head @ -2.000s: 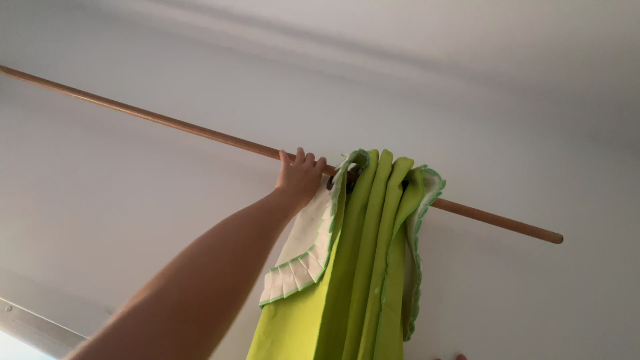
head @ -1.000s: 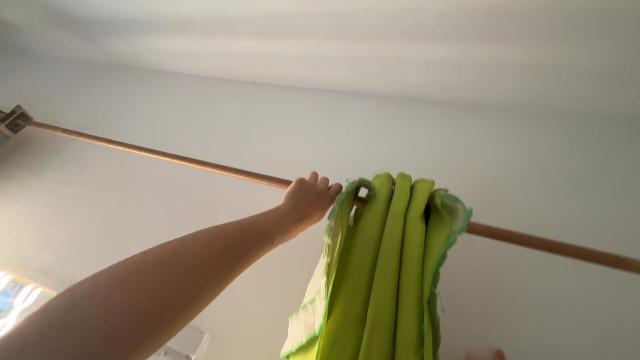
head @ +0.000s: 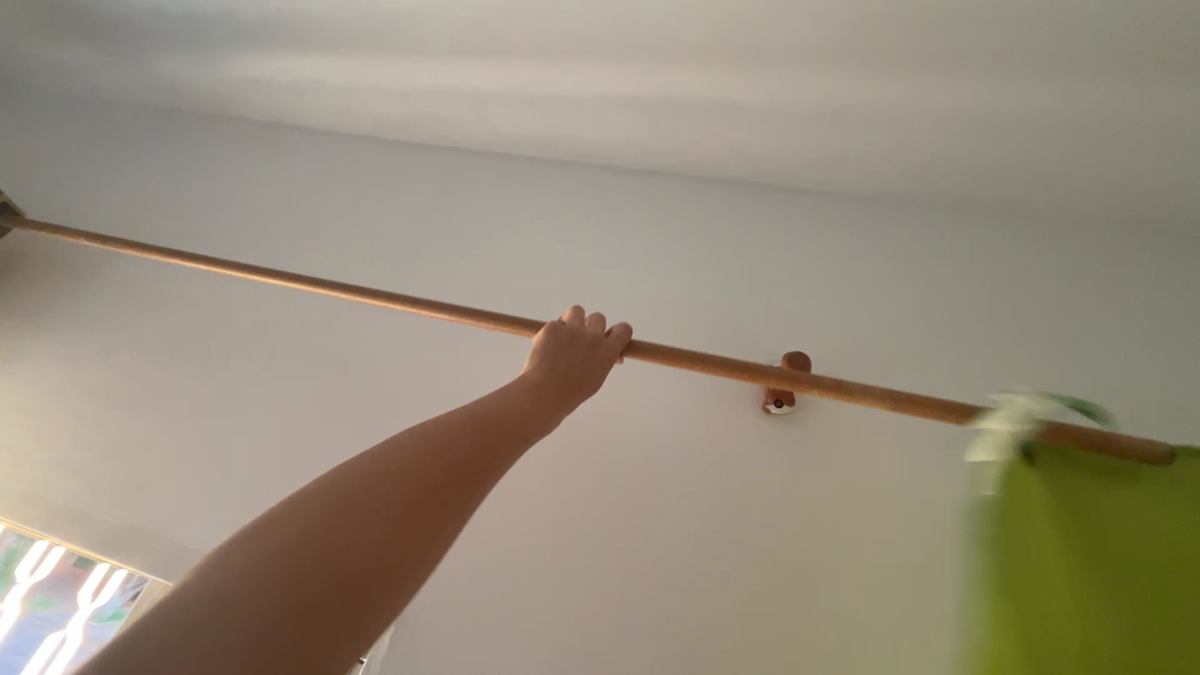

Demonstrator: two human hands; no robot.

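My left hand (head: pixel 578 347) is closed around a wooden curtain rod (head: pixel 375 296), near the middle of the view. The rod slants down from the upper left to its free end at the right. A green curtain (head: pixel 1092 553) with a pale, green-edged trim (head: pixel 1017 422) hangs at that free end, blurred, well to the right of my left hand. Behind the rod, a wooden rod bracket (head: pixel 780 389) is fixed to the wall between my hand and the curtain. My right hand is out of view.
At the far left edge, another bracket (head: pixel 9 214) is at the rod's other end. A window with light-coloured bars (head: pixel 56 600) shows at the lower left. The pale wall (head: pixel 609 525) meets the ceiling (head: pixel 656 84) above the rod.
The gathered curtain was just beside my left hand; it is now at the rod's right end, spread and blurred. The wall bracket behind the rod has come into sight. The view has shifted.
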